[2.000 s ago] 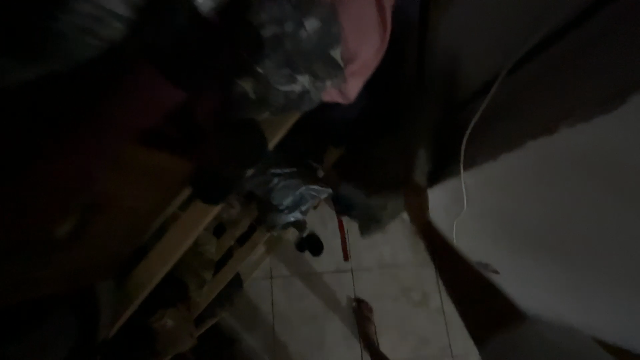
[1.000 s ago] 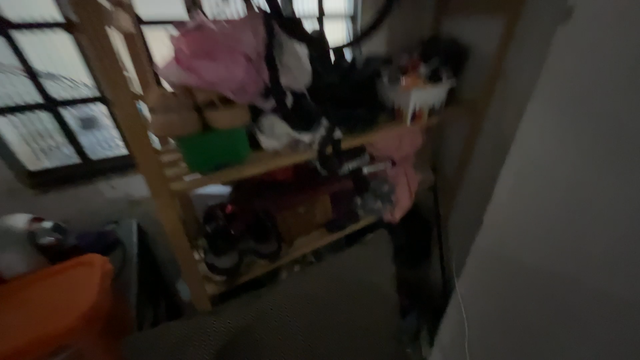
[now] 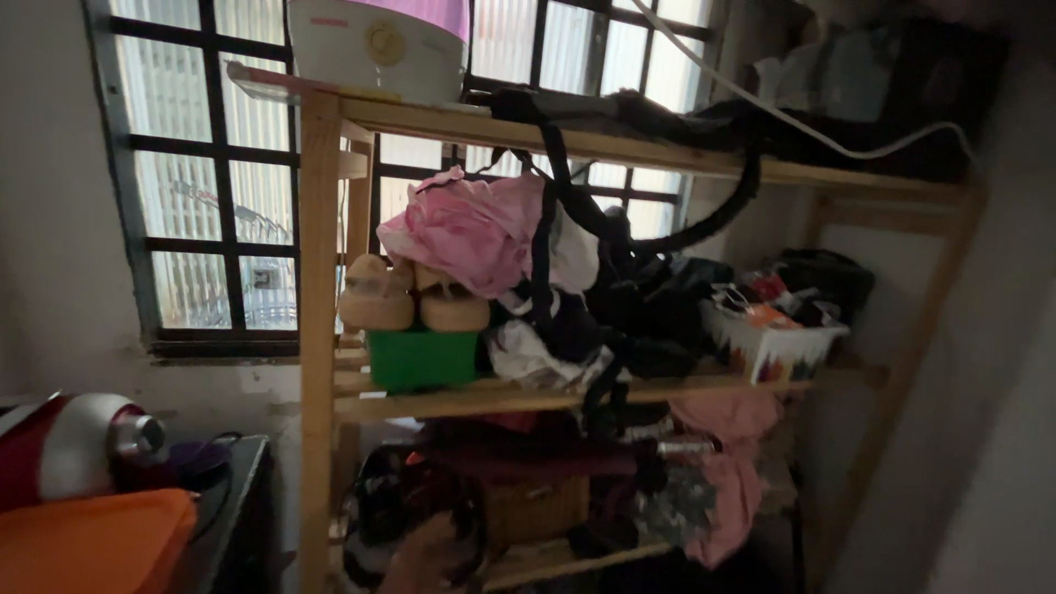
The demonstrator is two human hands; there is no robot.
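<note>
A blurred tan shape, seemingly my left hand (image 3: 422, 554), is at the bottom edge, in front of dark items on the lower shelf; its fingers and any grip cannot be made out. A wicker basket (image 3: 536, 510) is right of it. My right hand is not in view. On the middle shelf, tan shoes (image 3: 375, 295) rest on a green box (image 3: 425, 360), beside a bundle of pink fabric (image 3: 474, 224). Black straps (image 3: 544, 239) hang from the top shelf. Farther right stands a white basket (image 3: 780, 351) of small items.
The wooden shelving unit (image 3: 318, 371) stands before a barred window (image 3: 216, 157). A white appliance (image 3: 375, 54) and a white cable (image 3: 767, 107) are up top. Pink cloth (image 3: 730, 511) hangs low right. At left are an orange object (image 3: 91, 536) and a red-and-silver appliance (image 3: 78, 445).
The view has swung up from the dark floor area to the shelves and window. The tan shape at the bottom was not visible one second ago.
</note>
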